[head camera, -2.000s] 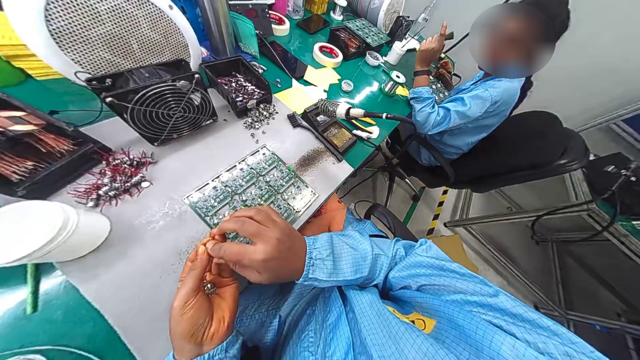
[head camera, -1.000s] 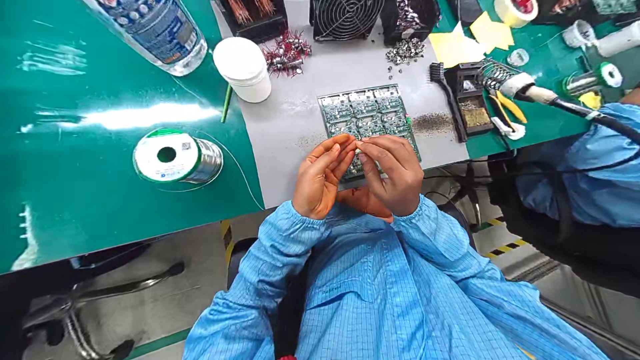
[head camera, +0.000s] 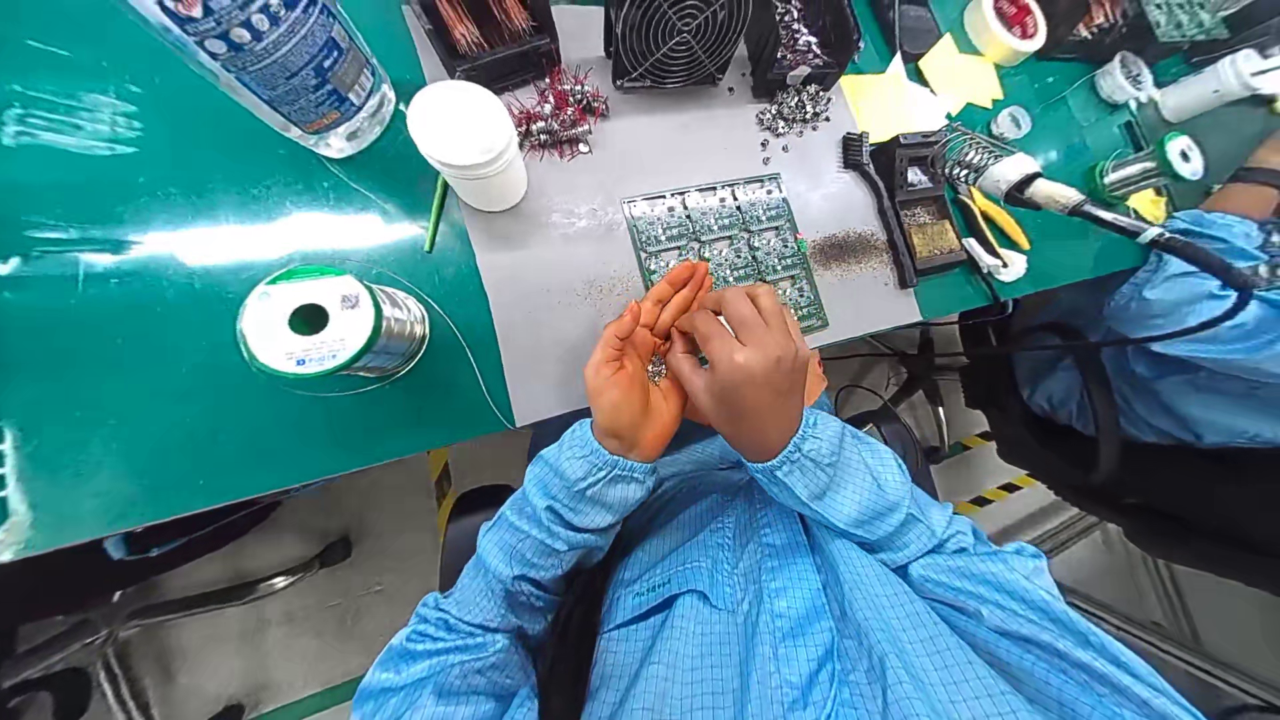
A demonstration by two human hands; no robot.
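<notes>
My left hand (head camera: pixel 640 375) is turned palm up and cupped, with several small metal parts (head camera: pixel 657 370) lying in the palm. Over its fingers bends my right hand (head camera: pixel 745 365), thumb and fingertips drawn together at the palm; whether they pinch a part cannot be told. Just beyond both hands a panel of green circuit boards (head camera: pixel 715 230) lies flat on the grey mat (head camera: pixel 545 290), its near edge partly covered by my fingers. A loose pile of small metal parts (head camera: pixel 795 110) sits on the mat behind the panel.
Left are a solder wire spool (head camera: pixel 335 322), a white tub (head camera: pixel 468 145) and a large bottle (head camera: pixel 300 70). A black fan (head camera: pixel 680 40) stands behind. Right of the panel are a black brush (head camera: pixel 880 210), a soldering iron (head camera: pixel 1000 175) in its holder and yellow-handled pliers (head camera: pixel 1000 218). A co-worker's sleeve (head camera: pixel 1175 320) is at far right.
My left hand has opened into a cupped palm, showing the small metal parts; a second ago its fingertips met those of my right hand. The view swung left and down from the earliest frame.
</notes>
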